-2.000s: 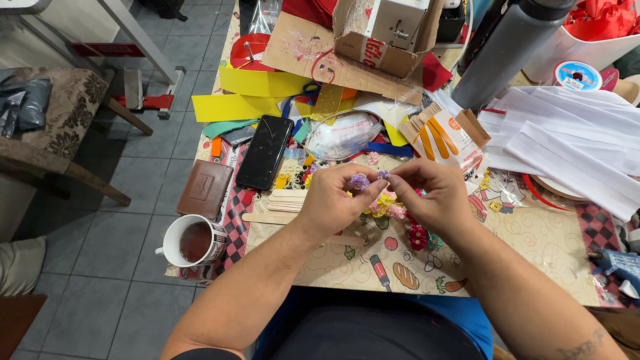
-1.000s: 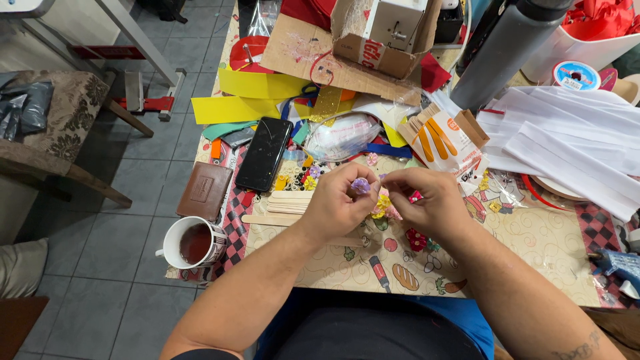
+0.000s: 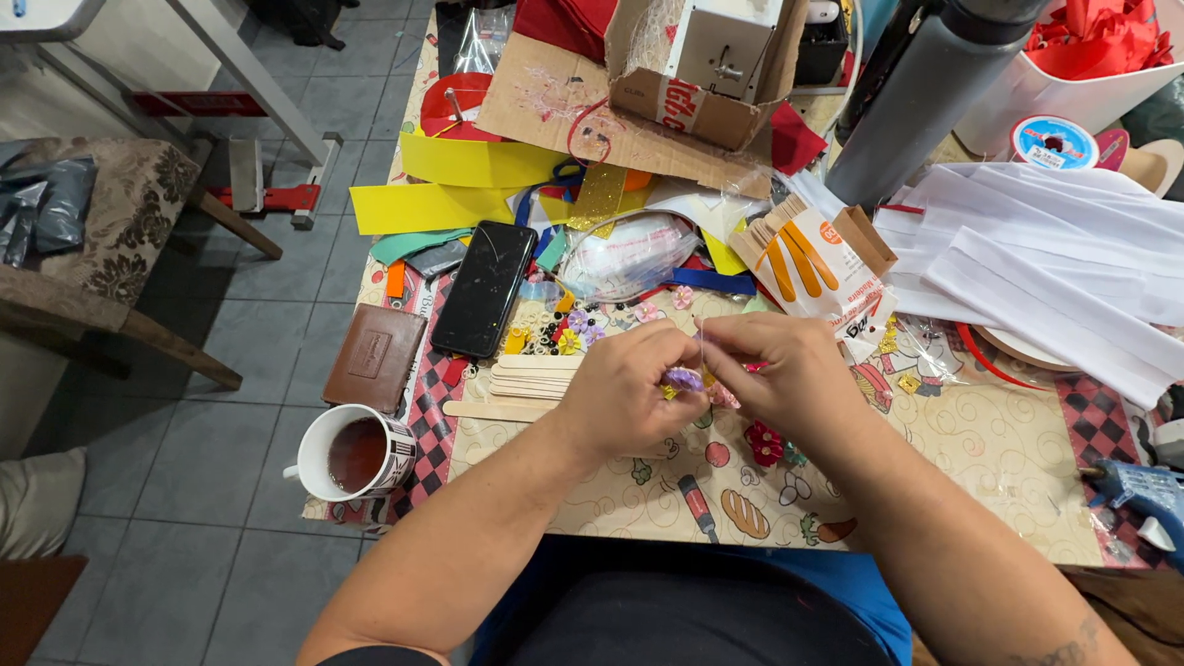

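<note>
My left hand (image 3: pixel 631 387) pinches a small purple flower (image 3: pixel 684 378) between thumb and fingers above the table's front part. Close to its right, my right hand (image 3: pixel 782 370) has thumb and forefinger together at what looks like a thin, clear thread rising between the hands. Pink and yellow flowers show partly behind the fingers. A dark red flower (image 3: pixel 765 443) lies on the printed tablecloth just below my right hand. Left of my left hand lie flat wooden sticks (image 3: pixel 527 379), and above them a scatter of small flowers and beads (image 3: pixel 566 335).
A mug of dark drink (image 3: pixel 359 451) stands at the left edge, near a brown wallet (image 3: pixel 375 358) and a black phone (image 3: pixel 484 289). White fabric strips (image 3: pixel 1045 250), a grey bottle (image 3: pixel 934 92) and a cardboard box (image 3: pixel 708 116) lie beyond. A blue glue gun (image 3: pixel 1142 495) is at the right.
The purple flower has been lowered slightly and tilted in my left hand. My right hand's fingers have shifted near it. The things on the table have stayed in place.
</note>
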